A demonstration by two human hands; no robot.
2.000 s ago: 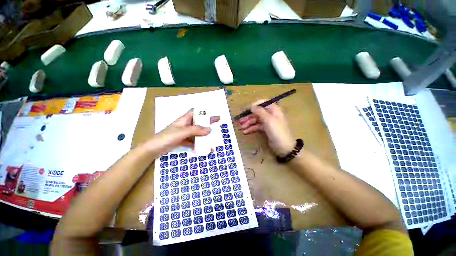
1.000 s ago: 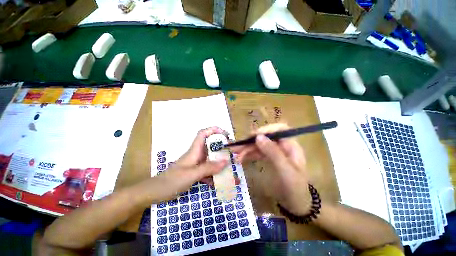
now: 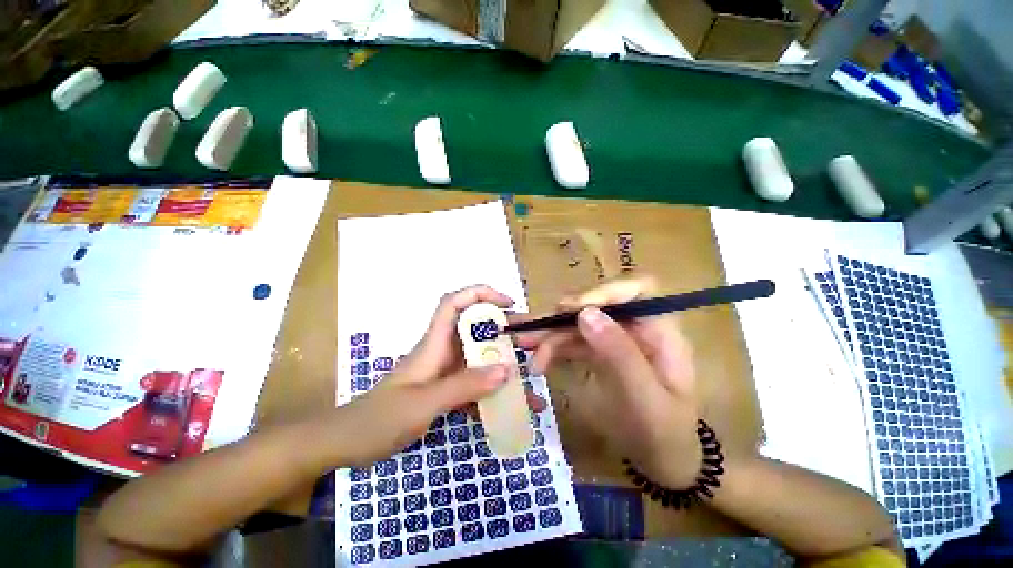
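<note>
My left hand (image 3: 444, 355) holds a cream plastic housing (image 3: 505, 416) over the sticker sheet, its long face up. A dark square sticker (image 3: 484, 331) lies on the housing's far end. My right hand (image 3: 633, 344) grips black tweezers (image 3: 689, 300); their tips are at the sticker's right edge. Whether the tips pinch the sticker cannot be told. The white sticker sheet (image 3: 428, 250) has rows of dark squares on its near part and is bare on its far part. The hands and housing hide some rows.
Brown cardboard mat (image 3: 689, 239) lies under the sheet. The green conveyor belt (image 3: 367, 89) beyond carries several white housings (image 3: 567, 154). Spare sticker sheets (image 3: 916, 388) are stacked at right. A printed poster (image 3: 111, 300) lies at left. Cardboard boxes (image 3: 722, 31) stand across the belt.
The housing has turned from over the sheet to lie lengthwise in my left hand, and a dark sticker now shows on its end. The tweezers have come to it. Belt housings have shifted left.
</note>
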